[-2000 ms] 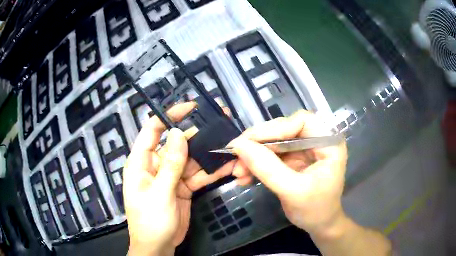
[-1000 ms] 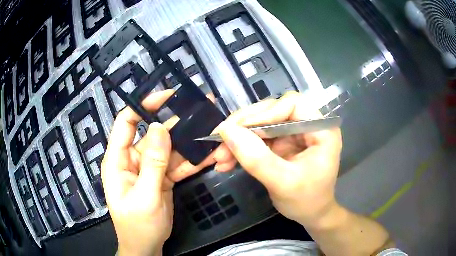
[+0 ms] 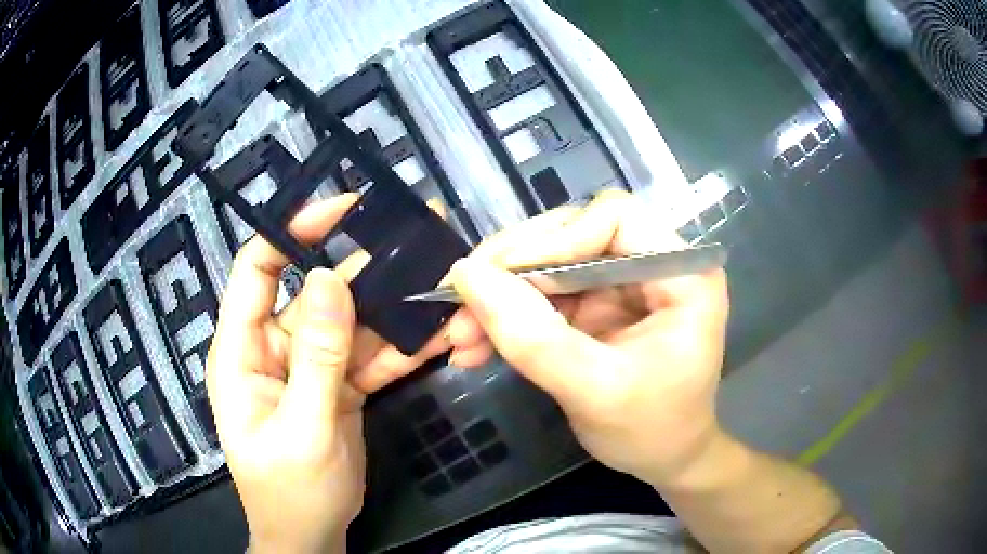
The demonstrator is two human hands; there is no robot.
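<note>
My left hand point(image 3: 298, 400) holds a black phone middle frame point(image 3: 406, 254), tilted, with its open end up and left and its solid dark end toward my right hand. My right hand point(image 3: 606, 346) holds silver tweezers point(image 3: 606, 271) like a pen. The tweezer tip lies over the solid dark part of the frame. Whether the tip touches it or holds a small piece cannot be told. My right fingertips are close to the frame's lower right edge.
A whitish blister tray point(image 3: 433, 70) with rows of black frames lies beyond and left of my hands. A liner sheet with dark squares point(image 3: 444, 444) lies below them, with pale cells point(image 3: 720, 211) at right. A round ribbed fan point(image 3: 952, 49) stands top right.
Both hands, the held frame and the tweezers have shifted left in the picture, as have the tray and liner sheet. The tweezer tip stays over the dark end of the frame.
</note>
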